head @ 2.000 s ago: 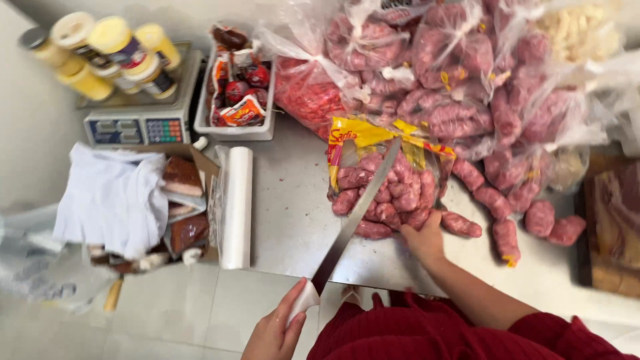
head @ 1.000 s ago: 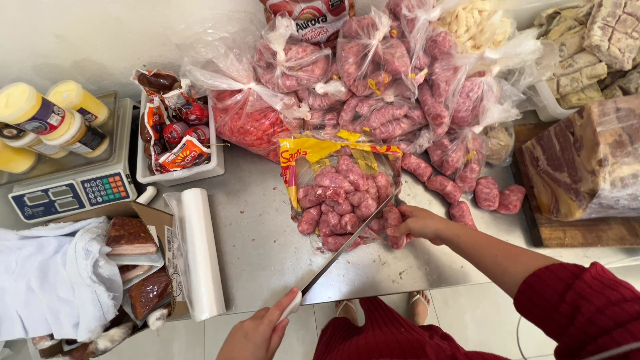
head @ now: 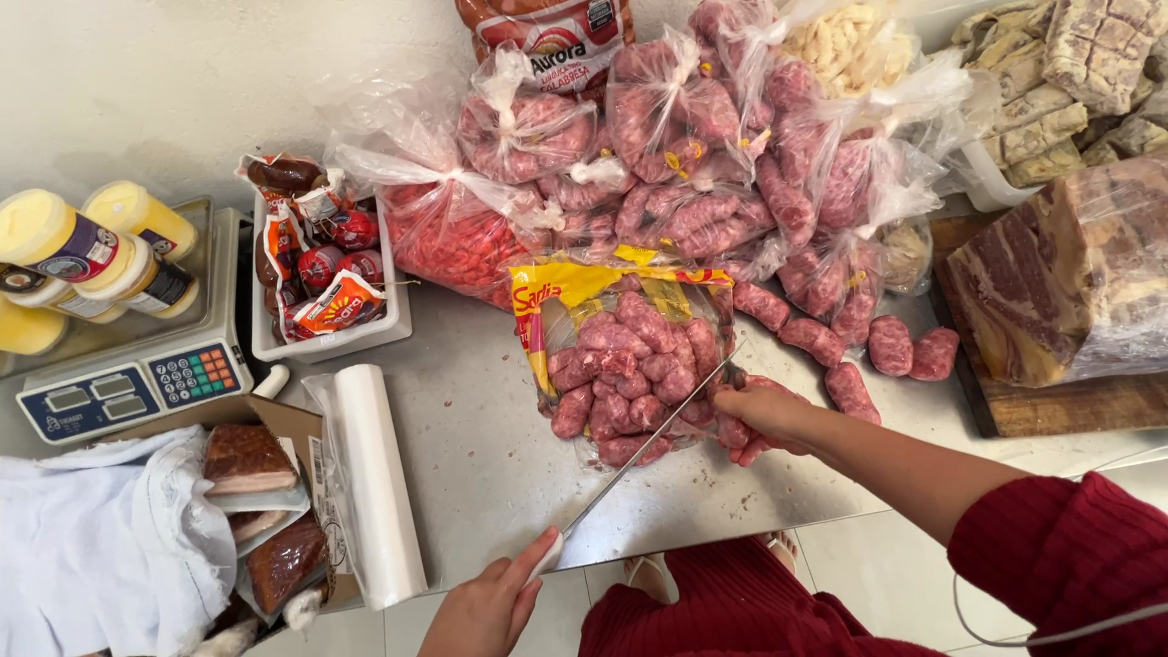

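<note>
My left hand [head: 488,598] grips the white handle of a long knife [head: 630,464] at the table's front edge. The thin blade slants up and right across the front of a pile of raw sausages [head: 630,365], its tip close to my right hand. These sausages lie on an opened yellow and clear plastic package [head: 547,283]. My right hand [head: 762,415] has its fingers closed around a sausage [head: 733,429] at the pile's right side. More linked sausages [head: 812,342] run from behind that hand toward the tied bags.
Tied clear bags of sausages [head: 703,219] crowd the back. A white bin [head: 397,315], a scale [head: 137,383] with jars, a cardboard box [head: 306,424] and a plastic roll [head: 379,484] stand left. At right, a large wrapped meat piece [head: 1058,265] rests on a wooden board [head: 1049,415].
Since two seconds ago, the knife has gone from above the package, its tip near the top, to lower across the sausages. My right hand has closed around a sausage. The view has shifted.
</note>
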